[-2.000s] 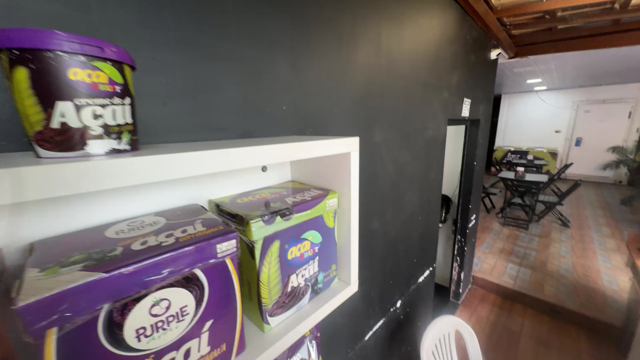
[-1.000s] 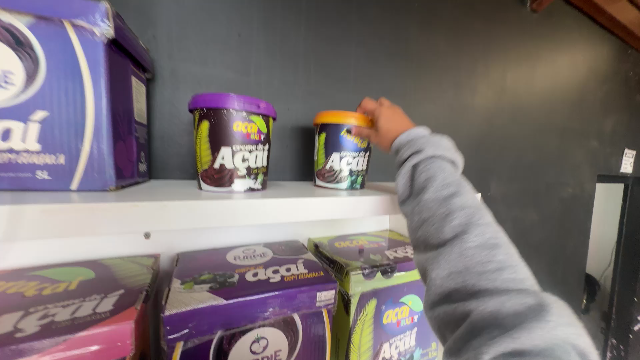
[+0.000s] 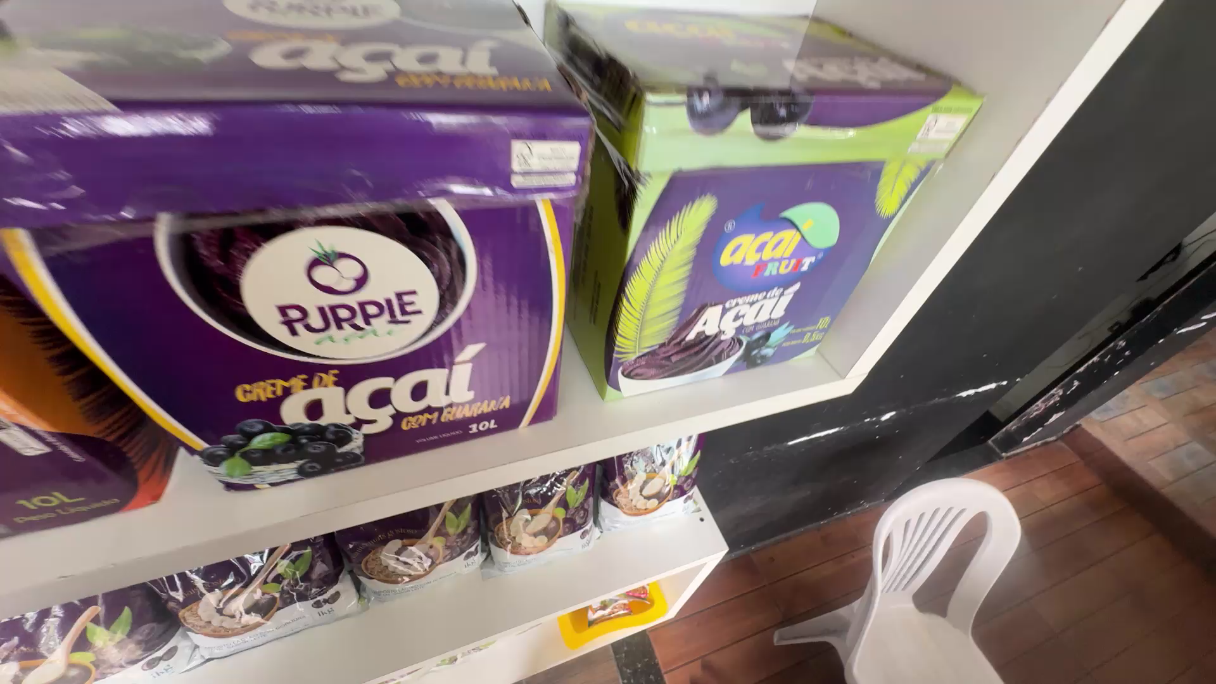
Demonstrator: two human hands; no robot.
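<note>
Neither of my hands shows in the head view. A purple cardboard box of açaí cream [image 3: 380, 313] stands on a white shelf [image 3: 608, 427], and a green and purple Açaí Fruit box [image 3: 750, 247] is just to its right, near the shelf's end panel. Part of an orange and purple box [image 3: 76, 446] shows at the left edge. On the shelf below, several purple and white plastic pouches [image 3: 408, 546] stand in a row.
Low at the shelf unit's right end is a yellow tray [image 3: 617, 613] with small packets. A white plastic chair [image 3: 917, 589] stands on the tiled floor [image 3: 741, 608], right of the shelves. Behind is a black wall [image 3: 826, 484].
A hand in a grey sleeve, at an orange-lidded tub on the shelf top one second ago, is out of view. The view has swung down to the lower shelves.
</note>
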